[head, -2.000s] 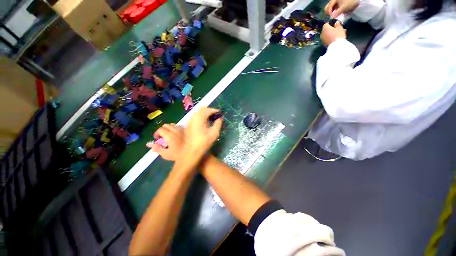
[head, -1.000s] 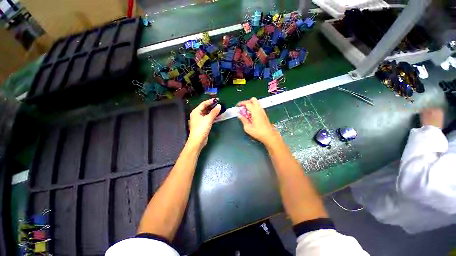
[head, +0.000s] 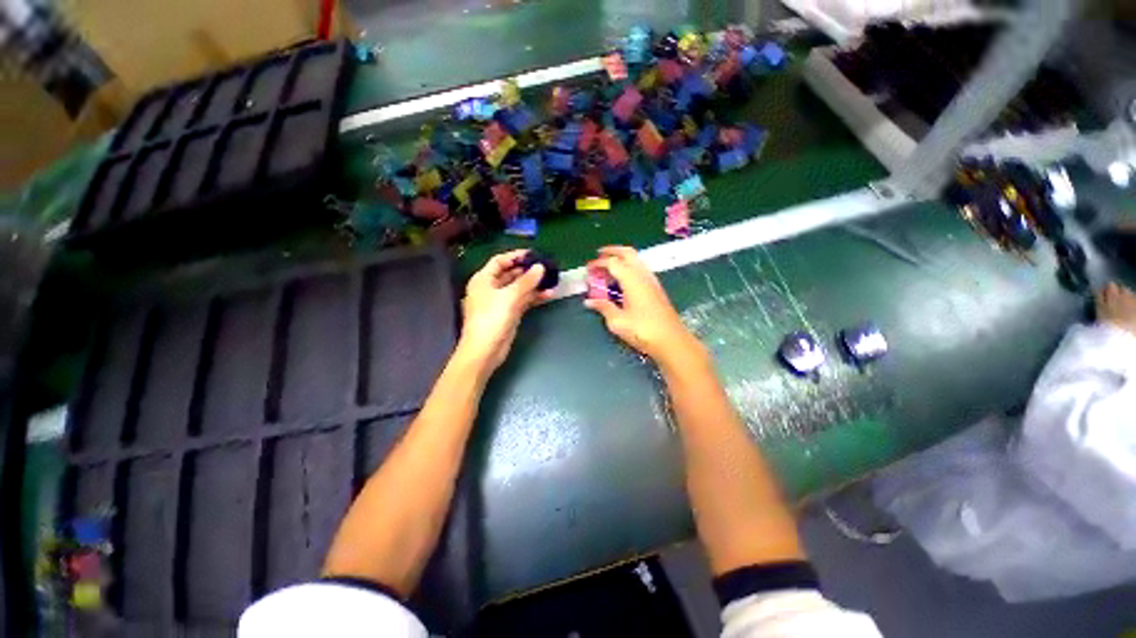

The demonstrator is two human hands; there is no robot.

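Observation:
My left hand [head: 501, 299] holds a small dark watch case [head: 538, 268] in its fingertips, over the pale metal strip. My right hand [head: 629, 299] holds a pink binder clip [head: 603, 284] just to the right of the case; the two are close but apart. Two more watch cases with glossy, pale faces, one [head: 801, 353] and another [head: 863, 343], lie on the scuffed patch at right. A large heap of coloured binder clips [head: 586, 150] lies beyond the strip, with a loose pink clip [head: 678, 218] at its near edge.
A black compartment tray [head: 268, 430] lies left of my hands, with clipped units [head: 87, 563] at its left end. Another black tray [head: 224, 137] is behind. A metal post [head: 978, 106], dark parts pile [head: 997, 206] and coworker's white sleeve [head: 1096, 424] are at right.
Since two seconds ago my view has swung left and my crossed arms have uncrossed. A second watch case now shows on the patch. In the last second the held case has turned slightly.

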